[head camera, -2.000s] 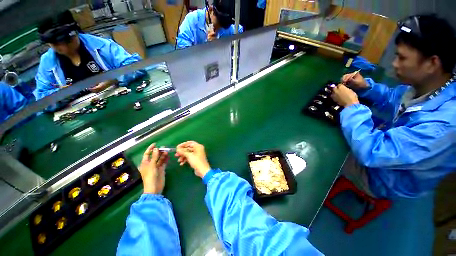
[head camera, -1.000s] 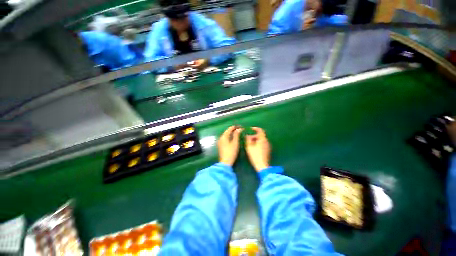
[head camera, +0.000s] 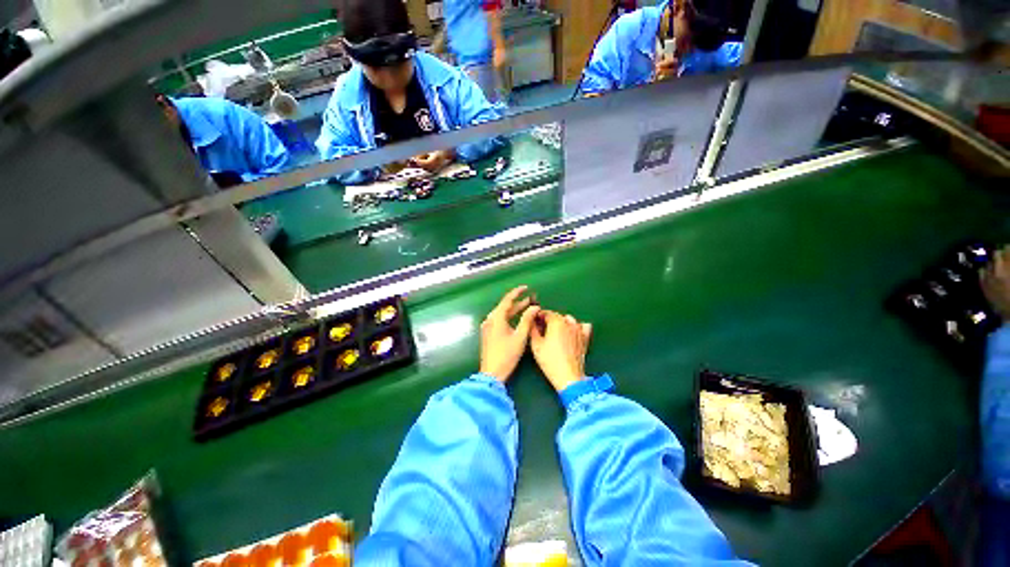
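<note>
My left hand (head camera: 506, 337) and my right hand (head camera: 560, 343) are together over the bench, fingertips meeting. Whatever is between the fingertips is too small and hidden to make out. To their left, a long black tray (head camera: 307, 368) has two rows of square pockets holding round units with yellow-amber centres. At the bottom edge, a sheet with yellow on it (head camera: 537, 554) shows partly between my sleeves. An orange sticker sheet (head camera: 286, 547) lies left of it, cut off by the edge.
A black box (head camera: 803, 449) of pale pieces (head camera: 744, 441) stands right, beside a white scrap (head camera: 833, 435). A bagged sticker sheet (head camera: 116, 529) and a white sheet (head camera: 24, 543) lie lower left. A person's hand (head camera: 998, 282) is at another black tray (head camera: 947, 299) far right. A grey partition crosses behind.
The view has swung, bringing the sticker sheets at the lower left into sight. My hands, apart with a small thing between them two seconds ago, have come together at the fingertips.
</note>
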